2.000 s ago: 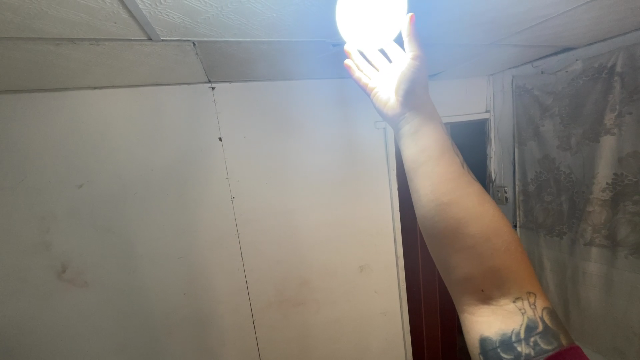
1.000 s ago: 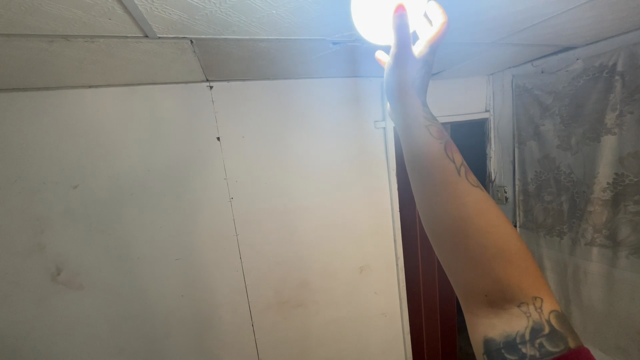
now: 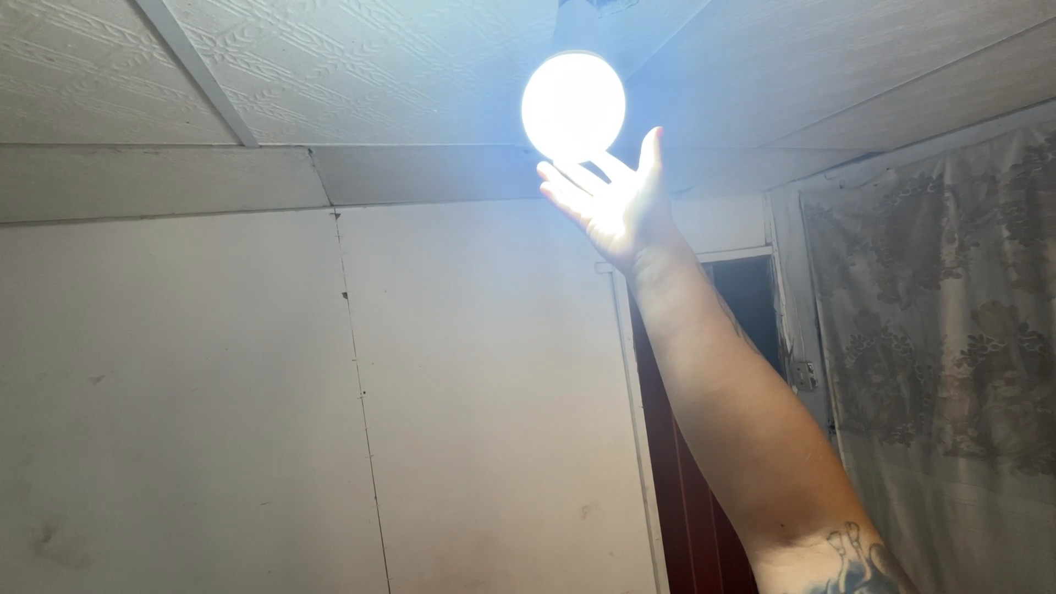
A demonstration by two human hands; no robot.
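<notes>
A round light bulb (image 3: 573,107), lit and glaring white, hangs from a fitting (image 3: 582,25) at the ceiling. The fitting is blurred by the glare. My right hand (image 3: 615,194) is raised just under the bulb, palm turned toward me and up, thumb out to the right and fingers spread. The fingertips meet the bulb's lower edge in the picture; the glare hides whether they touch it. Nothing else is in that hand. A tattooed forearm runs down to the lower right corner. My left hand is out of the frame.
Textured ceiling panels (image 3: 346,74) with joint strips lie overhead. A pale panelled wall (image 3: 478,371) with a dark vertical seam stands ahead. Behind the arm are a dark red door (image 3: 672,495) and its frame. A patterned curtain (image 3: 932,330) hangs at the right, near a wall switch or outlet (image 3: 804,376).
My right hand has turned from reaching around the bulb's right side to a palm-up, spread pose below it. The view has tilted up, showing more of the bulb and ceiling.
</notes>
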